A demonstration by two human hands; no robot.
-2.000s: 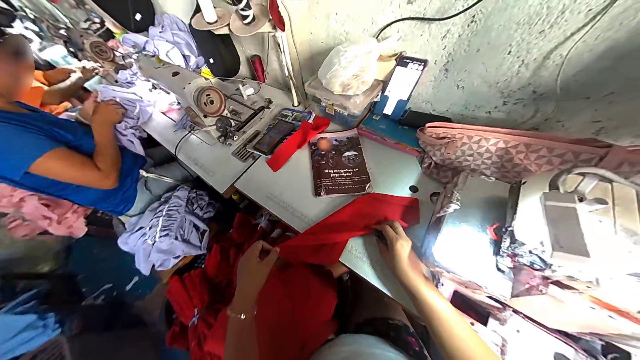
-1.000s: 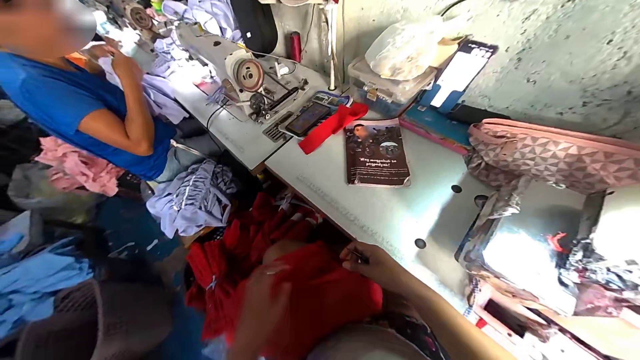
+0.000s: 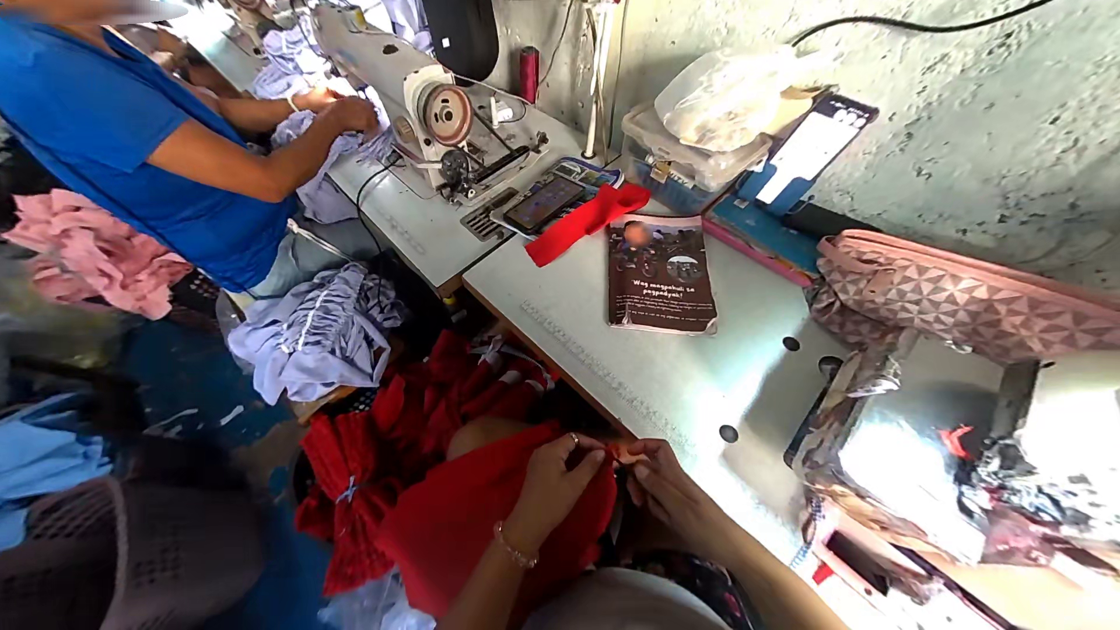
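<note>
Red fabric [image 3: 490, 516] lies over my lap, close to the table's front edge. My left hand [image 3: 564, 477] pinches the upper right edge of this cloth between thumb and fingers. Close beside it, my right hand [image 3: 661, 481] has its fingertips together at the same edge, around something small that I cannot make out. Bundled red cloth [image 3: 341, 499], tied with a light strip, hangs to the left of my lap. On the table a red fabric strip [image 3: 586, 223] lies partly over a phone and touches the top of a dark booklet [image 3: 662, 276].
A sewing machine [image 3: 429, 105] stands at the upper left, where a person in blue [image 3: 175, 140] handles pale lilac cloth. Behind the booklet are a plastic container [image 3: 691, 157] and a propped phone [image 3: 814, 149]. A patterned pink pouch [image 3: 971, 289] lies right. A basket [image 3: 122, 551] stands lower left.
The red piece that both hands held over the table's edge two seconds ago is no longer there. My hands are now close together over my lap, my left hand having moved toward my right.
</note>
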